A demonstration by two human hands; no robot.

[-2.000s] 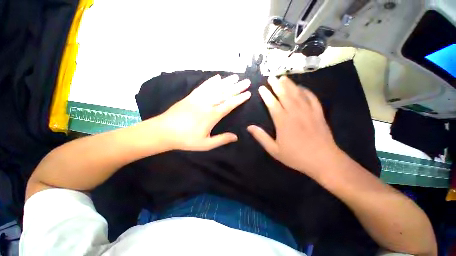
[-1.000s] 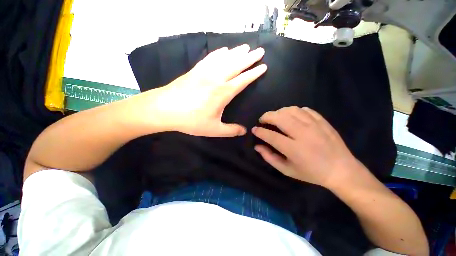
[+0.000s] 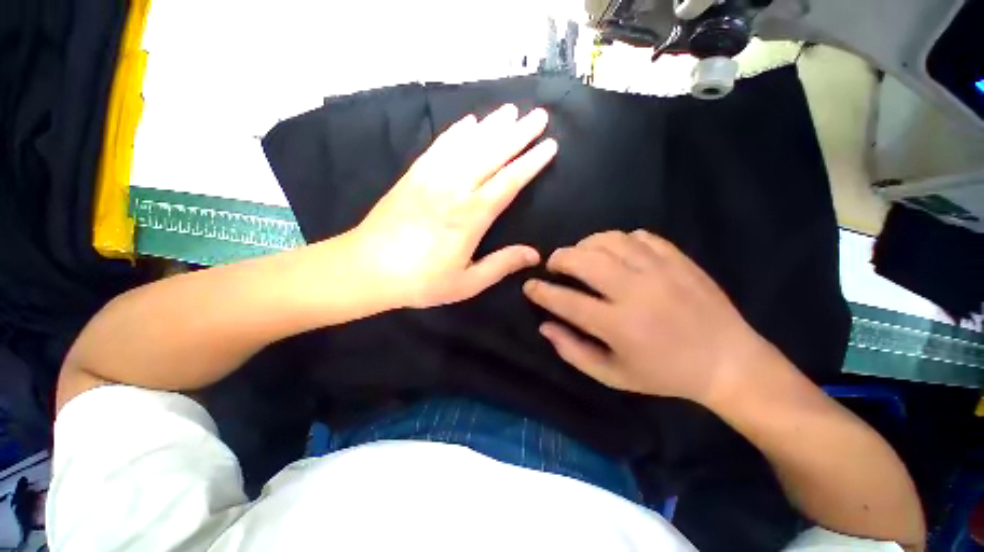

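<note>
A large black garment panel (image 3: 745,183) lies spread over the table's front part and hangs over the lap. Its upper edge runs under the presser foot and needle area (image 3: 559,52), which is washed out by glare. My left hand (image 3: 453,210) lies flat on the panel with fingers spread, just below and left of the presser foot. My right hand (image 3: 647,313) rests on the panel lower and to the right, fingers slightly bent, its fingertips close to my left thumb. Neither hand visibly grips the cloth.
The white sewing machine head (image 3: 863,43) is at the upper right. A black stack of cut strips (image 3: 933,259) lies below it. A green measuring tape strip (image 3: 216,229) follows the front edge. Yellow edge tape (image 3: 119,140) borders the left, with a black garment pile (image 3: 54,140) beyond.
Since the oldest frame, my right hand has moved down the panel, away from the presser foot. My left hand stays flat, slightly lower relative to the foot. The camera view has shifted.
</note>
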